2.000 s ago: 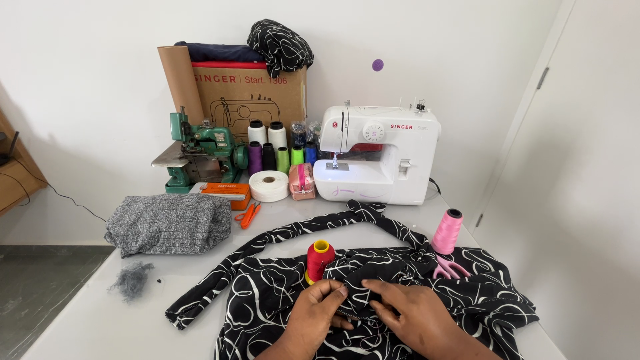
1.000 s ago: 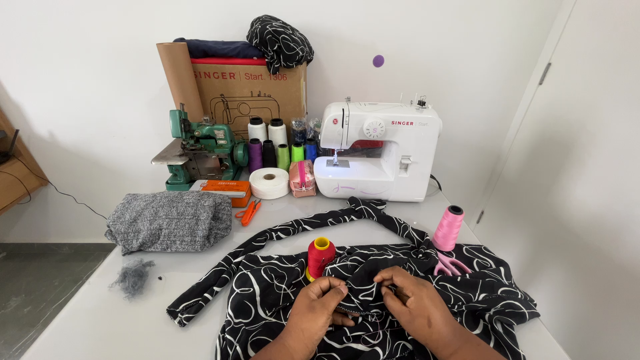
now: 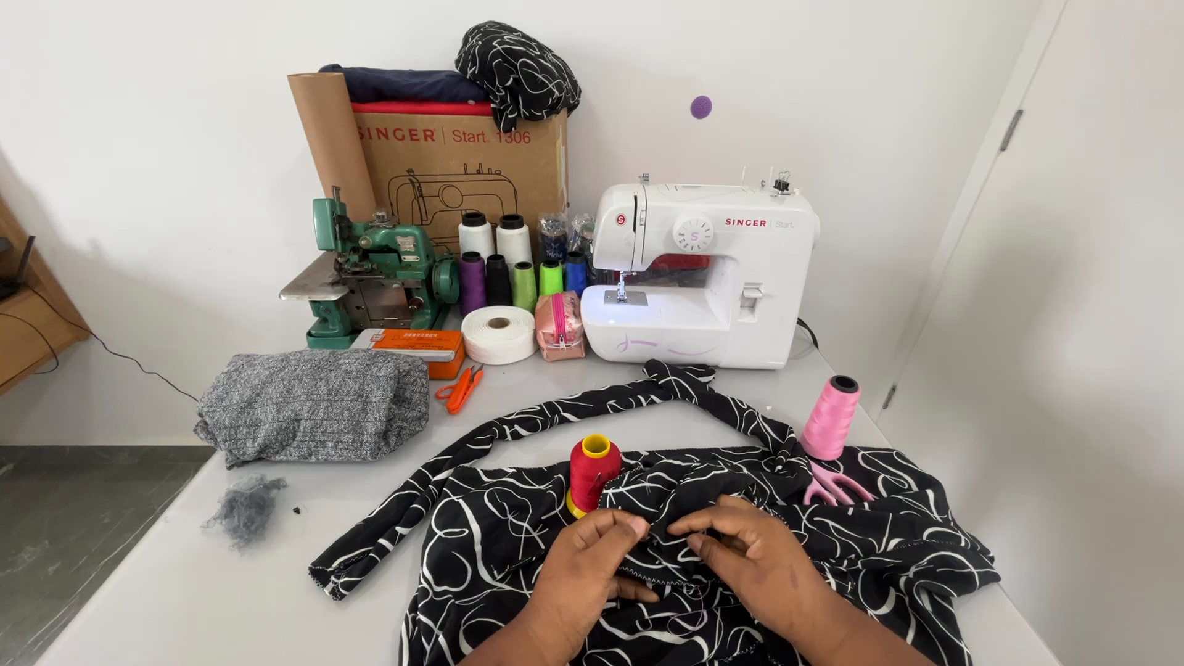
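Note:
A black fabric with white squiggly lines (image 3: 490, 555) lies in folds across the front of the table, its stitched edge showing between my hands. My left hand (image 3: 592, 564) pinches a fold of it between thumb and fingers. Just to the right, my right hand (image 3: 749, 555) is at the same fold, thumb and forefinger slightly apart; whether it grips cloth I cannot tell. A red thread spool (image 3: 594, 474) with yellow ends stands behind my left hand. Pink-handled scissors (image 3: 832, 486), blades hidden, lie by a pink thread cone (image 3: 832, 418). A long strip of the same fabric (image 3: 546, 413) curves behind.
A white sewing machine (image 3: 708, 268) stands at the back, its lamp lit. Left of it are thread cones (image 3: 476, 236), a white tape roll (image 3: 499, 335), orange thread snips (image 3: 460, 390) and a green overlock machine (image 3: 379, 273). Folded grey fabric (image 3: 314, 407) and grey lint (image 3: 248, 511) lie at left.
My right hand's thumb and fingers have shifted slightly at the fold. My left hand stays close to the same place, still pinching the fabric.

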